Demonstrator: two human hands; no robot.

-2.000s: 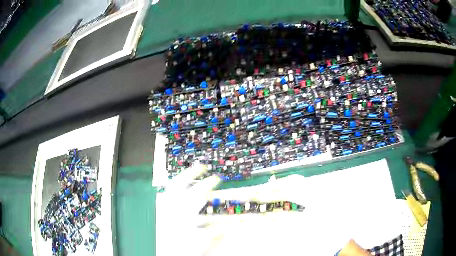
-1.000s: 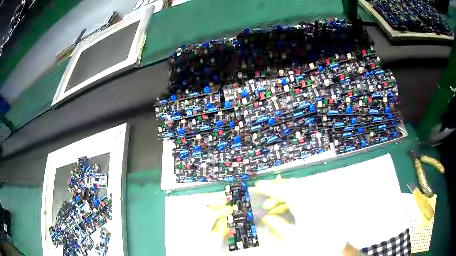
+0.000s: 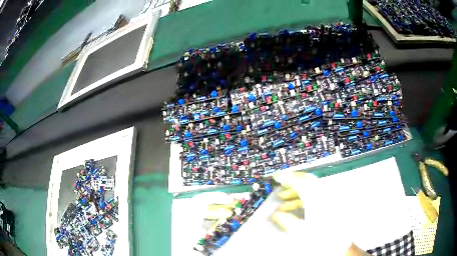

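Observation:
A board strip (image 3: 234, 223), component side up, lies slantwise between my hands over the white work sheet (image 3: 361, 187). My left hand (image 3: 218, 210), in a white glove with yellow fingers, is at its left side. My right hand (image 3: 289, 200), gloved the same way, holds the strip near its upper right end. Both gloves are overexposed and blend into the white sheet, so the left fingers' hold is unclear. The large stack of board strips (image 3: 280, 125) lies just beyond, on a pale-edged tray.
A white-framed tray (image 3: 126, 165) with loose boards stands at left, and an empty framed tray (image 3: 151, 32) farther back. Yellow-handled pliers (image 3: 426, 180) and a perforated pale-yellow sheet (image 3: 427, 240) lie right. Another board-filled tray (image 3: 401, 37) is at the top right. Checked cloth (image 3: 396, 247) shows near.
The strip went from lying crosswise to upright lengthwise between both hands, and now slants with its upper end to the right. The view has shifted slightly, moving the scene rightward.

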